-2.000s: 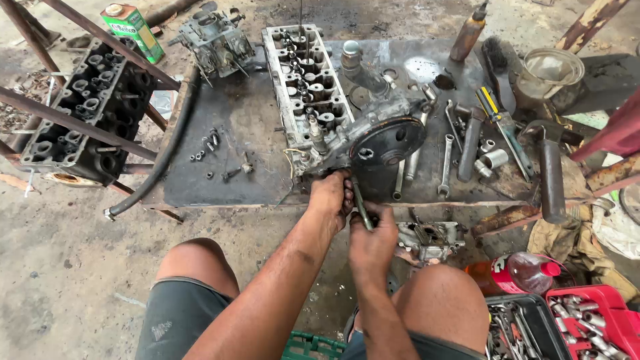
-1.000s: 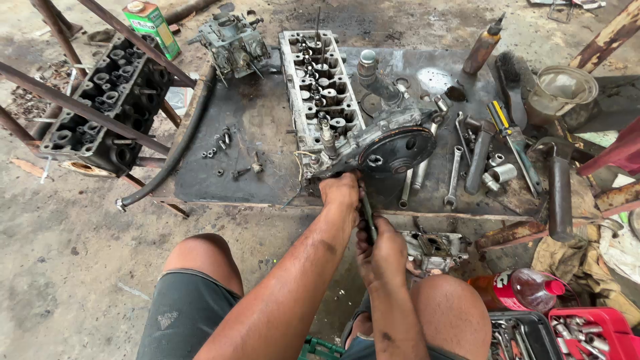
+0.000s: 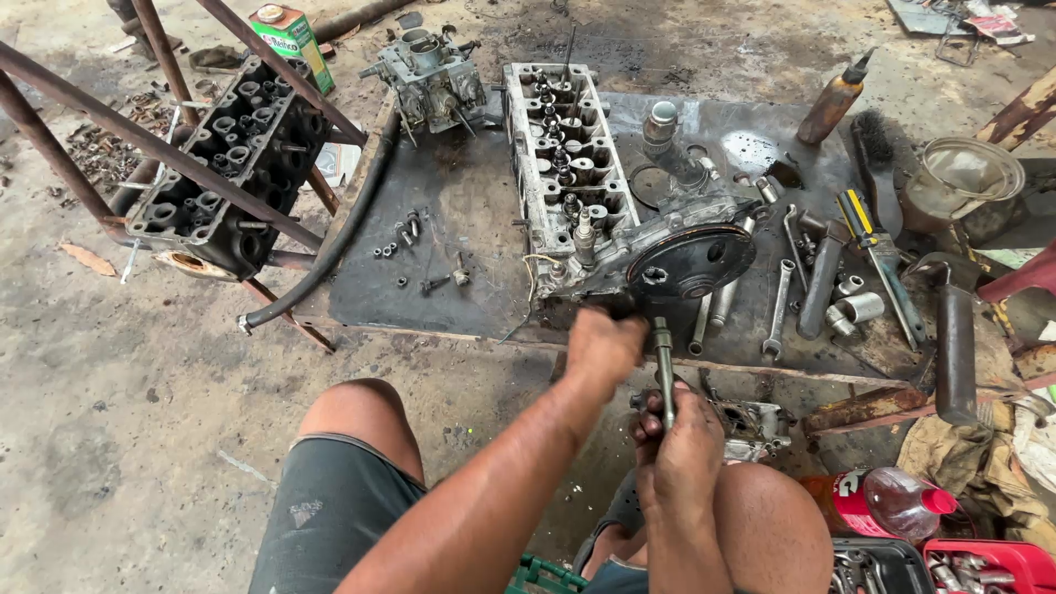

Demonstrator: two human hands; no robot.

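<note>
My left hand (image 3: pixel 606 342) is at the lower front edge of an engine timing cover (image 3: pixel 594 268), just left of a black pulley (image 3: pixel 693 262); its fingers are blurred, so whether they grip anything cannot be told. The cover adjoins the end of a metal cylinder head (image 3: pixel 569 157) lying on the bench. A spark plug (image 3: pixel 584 235) stands near their junction. My right hand (image 3: pixel 681 433) is closed around a metal socket tool (image 3: pixel 663 363), held near upright below the pulley, its socket end apart from the pulley.
On the bench (image 3: pixel 412 326) are a carburetor (image 3: pixel 433 78), loose bolts (image 3: pixel 408 231), a combination wrench (image 3: pixel 778 309), a screwdriver (image 3: pixel 874 247) and a wire brush (image 3: pixel 879 165). A second cylinder head (image 3: pixel 223 173) sits at left among rusty bars. A plastic bottle (image 3: pixel 891 499) and toolboxes (image 3: pixel 998 565) lie at lower right.
My right hand has moved down from the pulley with the socket tool, whose socket end now shows clear of the engine. My left hand stays near the cover's lower edge.
</note>
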